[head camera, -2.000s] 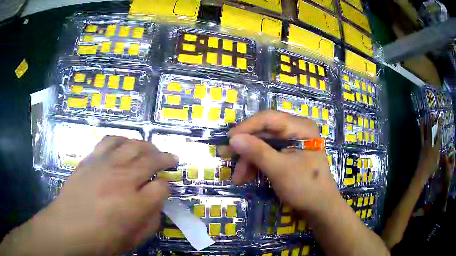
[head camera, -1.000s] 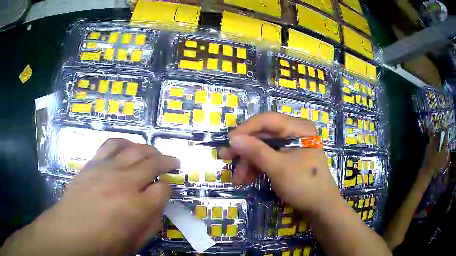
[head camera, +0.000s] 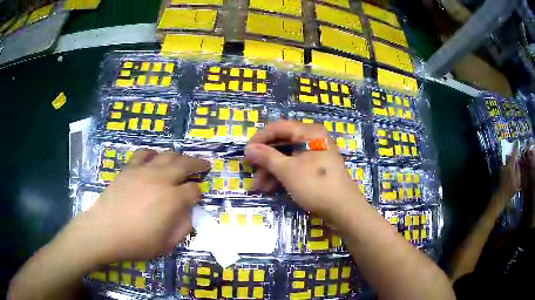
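Note:
My right hand is bare and holds a slim black tool with an orange rear end like a pen, its dark tip pointing left over a part with yellow patches. My left hand is bare, fingers bent, just left of the same part. A white strip hangs from under its fingers over the pocket below; the grip itself is hidden. Dark flat parts with yellow patches sit in pockets of a clear tray. The tool's exact tip contact cannot be told.
Solid yellow rectangles stand in rows beyond the tray. A small yellow scrap lies on the green bench top. White sheet shows at the tray's left edge. Another person's arm and a tray are at the right.
The camera view has shifted, so more rows and the tray's near part show. The glare has moved down to the pocket below. Both hands stay around the same part, the right still holding the tool.

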